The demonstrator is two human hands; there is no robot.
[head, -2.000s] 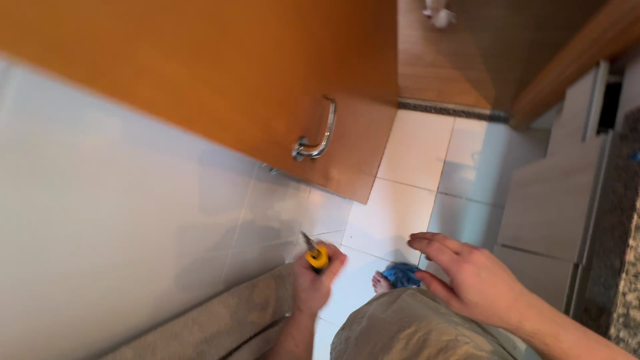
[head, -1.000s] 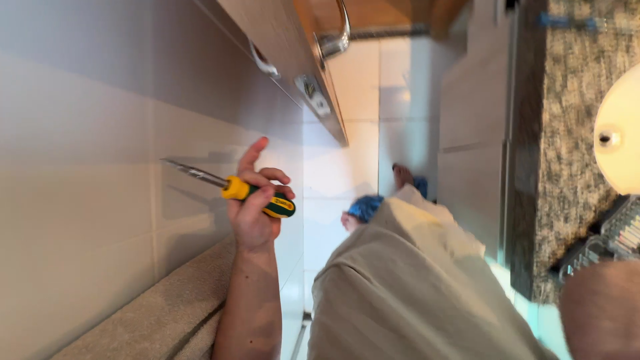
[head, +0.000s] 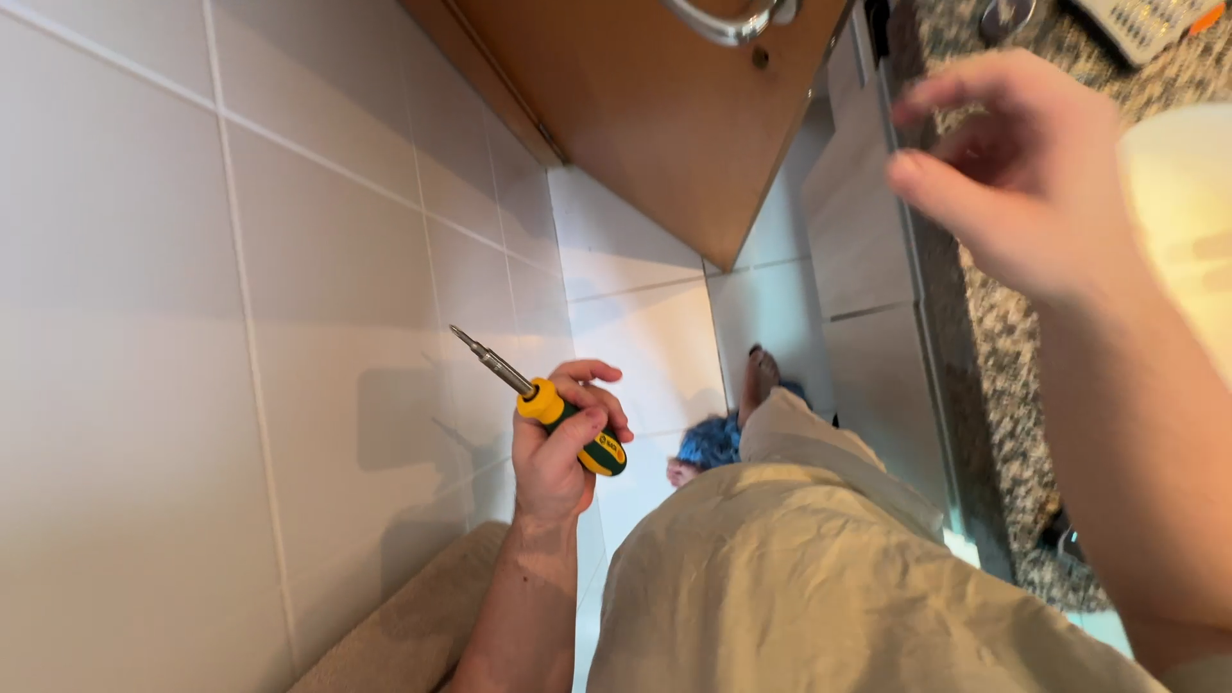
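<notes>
My left hand (head: 563, 448) is closed around the green and yellow handle of a screwdriver (head: 584, 430), whose metal shaft points up and left toward the tiled wall. My right hand (head: 1020, 178), somewhat blurred, is raised at the upper right over the edge of a granite countertop (head: 996, 385). Its thumb and fingers are apart, and nothing shows between them. Beyond both hands stands a brown wooden door (head: 654, 106) with a curved chrome lever handle (head: 722, 24) at the top of the view.
White wall tiles (head: 337, 241) fill the left, with a beige towel (head: 414, 616) low down. Drawer fronts (head: 866, 221) run below the counter. On the counter are a pale basin (head: 1179, 192) and a case of small bits (head: 1145, 24). My feet are on the tiled floor (head: 635, 337).
The door stands at a different angle from one second ago. My right hand, then mostly out of frame at the lower right, has come up over the counter's edge. The screwdriver stays in my left hand.
</notes>
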